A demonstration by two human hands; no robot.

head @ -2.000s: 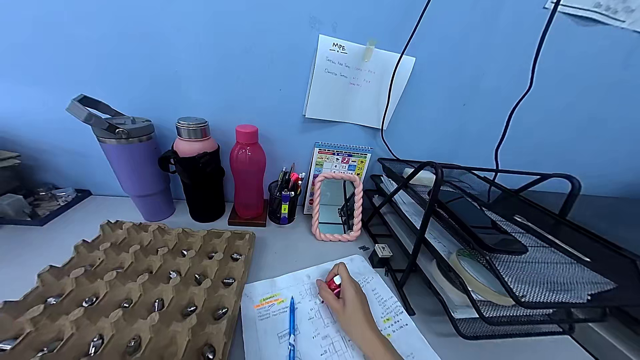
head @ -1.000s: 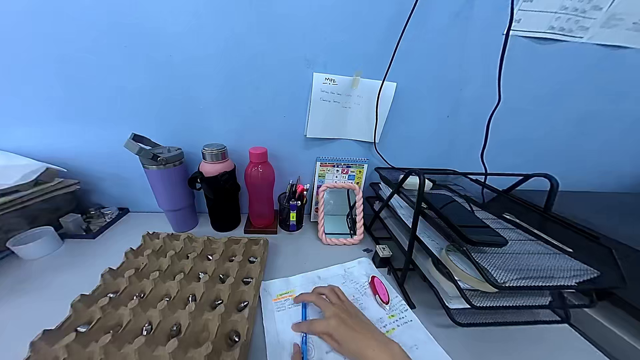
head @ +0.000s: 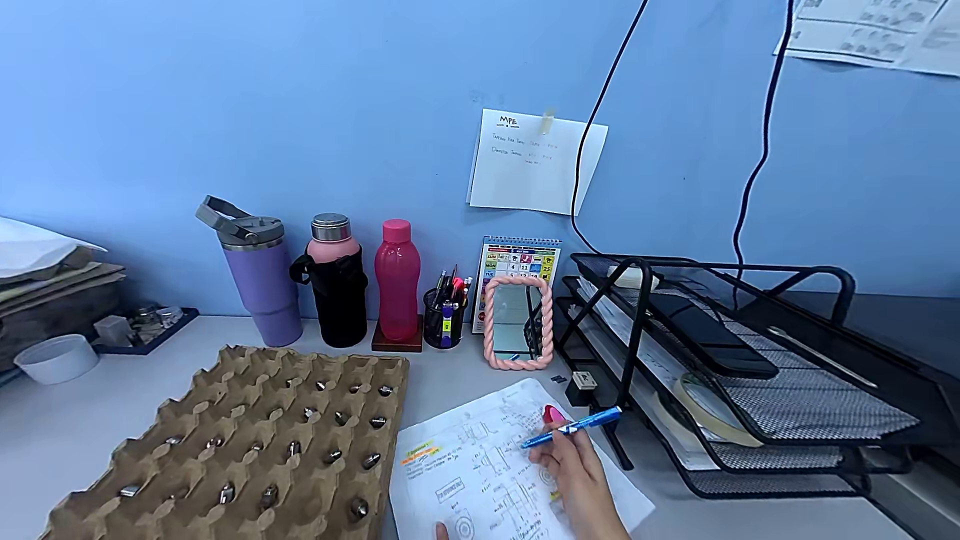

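Observation:
My right hand [head: 577, 476] holds a blue pen [head: 571, 428] above a paper sheet [head: 450, 480] with printed drawings, handwriting and highlighter marks. Partly hidden behind that hand, a pink-red object [head: 553, 415] rests on the sheet. Of my left hand [head: 442, 532] only a fingertip shows at the bottom edge, over the sheet; what it does is hidden. To the left lies a brown molded pulp tray [head: 247, 480] with small metal parts [head: 270, 495] in many of its pockets.
Behind stand a purple tumbler [head: 266, 289], a black-sleeved bottle [head: 337, 292], a pink bottle [head: 397, 281], a pen holder [head: 443, 322], a calendar [head: 517, 259] and a pink-framed mirror [head: 518, 322]. A black mesh rack [head: 817, 409] with a phone [head: 709, 334] is at right, a stamp [head: 581, 388] beside it.
The blue pen, which lay on the sheet two seconds ago, is now raised in my right hand. That hand has let go of the pink-red object.

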